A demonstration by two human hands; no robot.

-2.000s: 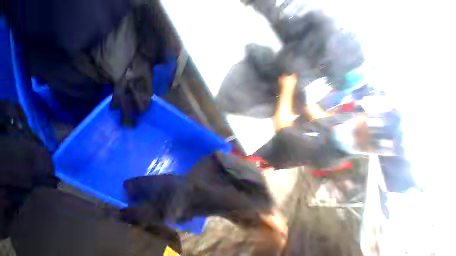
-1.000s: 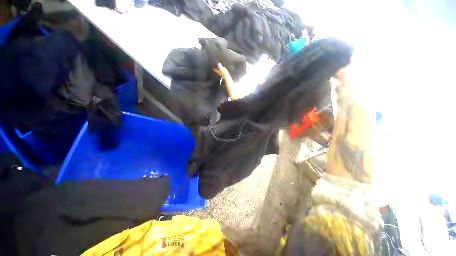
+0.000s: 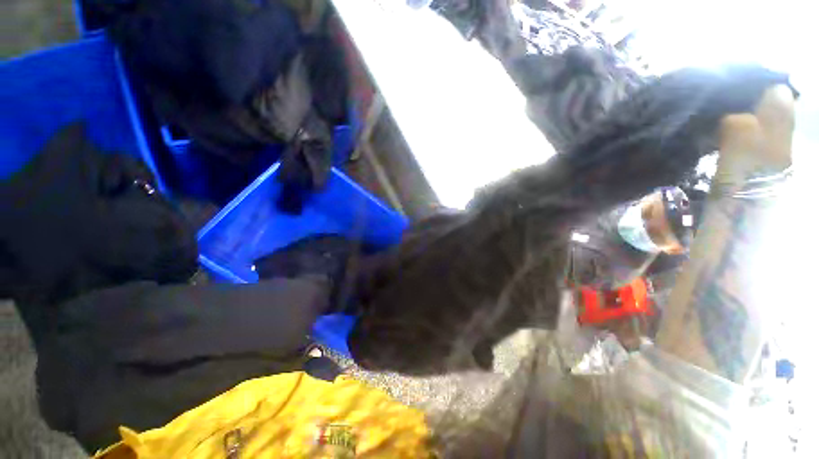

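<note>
My right hand [image 3: 759,130] is at the upper right, overexposed, at the end of a raised bare forearm with bracelets. It grips one end of a long black garment [image 3: 449,291]. The garment stretches from the hand down to the middle and lies over part of a blue bin [image 3: 260,215]. Dark garments [image 3: 180,327] lie in a thick heap at the lower left. My left hand is not visible.
A white worktable [image 3: 440,99] runs along the top, with dark garments [image 3: 584,90] at its far side. Another blue bin with navy and black garments [image 3: 206,54] stands upper left. A red stool [image 3: 615,303] and a seated person's head [image 3: 664,220] are at the right.
My right hand has moved up and to the right with the black garment, which is now stretched out. The dark heap at left shows more. The other person's hand on the table is out of sight.
</note>
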